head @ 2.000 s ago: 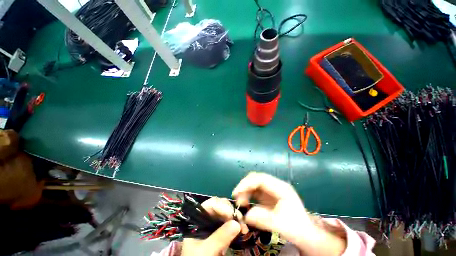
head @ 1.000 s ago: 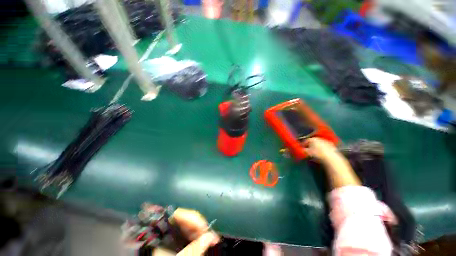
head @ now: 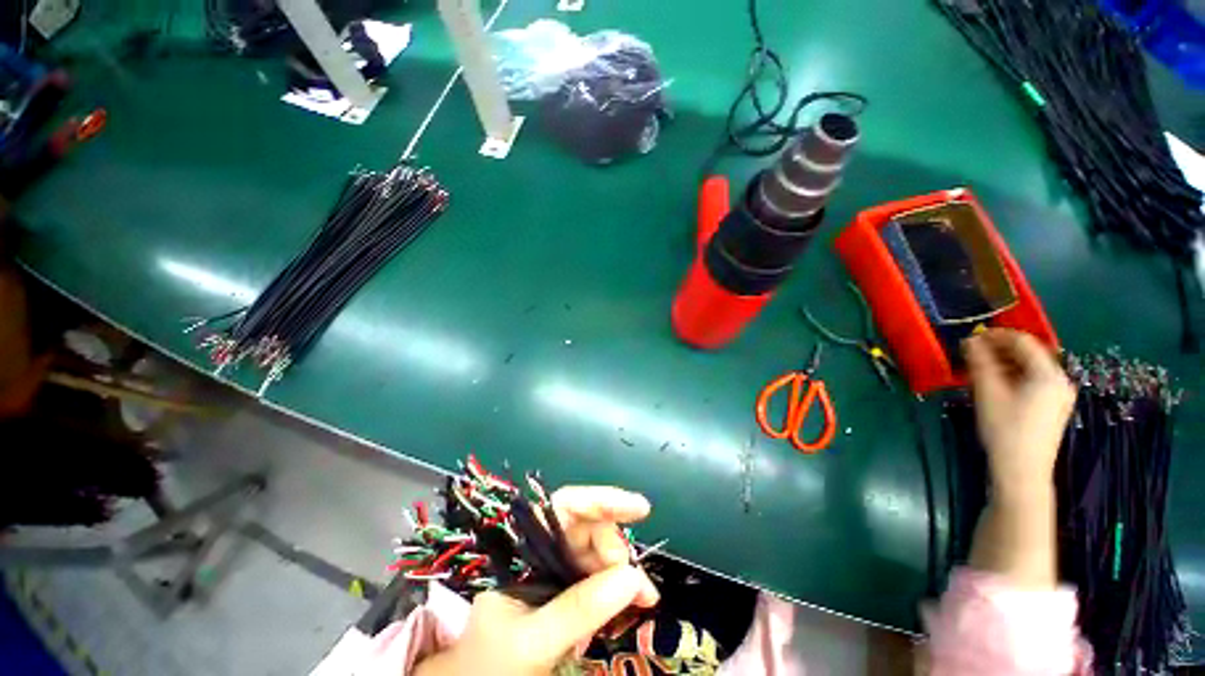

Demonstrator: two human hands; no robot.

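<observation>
A bunch of black cables (head: 482, 535) with red, white and green core ends fans out to the left at the bench edge. My left hand (head: 568, 594) grips it, with short thin core tips showing past its fingers on the right. My right hand (head: 1018, 383) is over the lower end of the red parts box (head: 875, 284), fingers bent down at the opening and slightly blurred. What its fingertips touch or hold cannot be told. Black bits lie in the box's dark window.
Orange-handled scissors (head: 797, 411) and slim nippers (head: 866, 346) lie left of the box. A red heat gun (head: 724, 297) stands tilted behind them. Cable piles lie at right (head: 1123, 528), left (head: 330, 271) and far right (head: 1097, 119). A plastic bag (head: 601, 99) lies near the white shelf legs (head: 476, 66).
My right hand has gone from beside my left hand at the cable ends to the red box and remains there. My left hand still holds the bunch. The view has shifted.
</observation>
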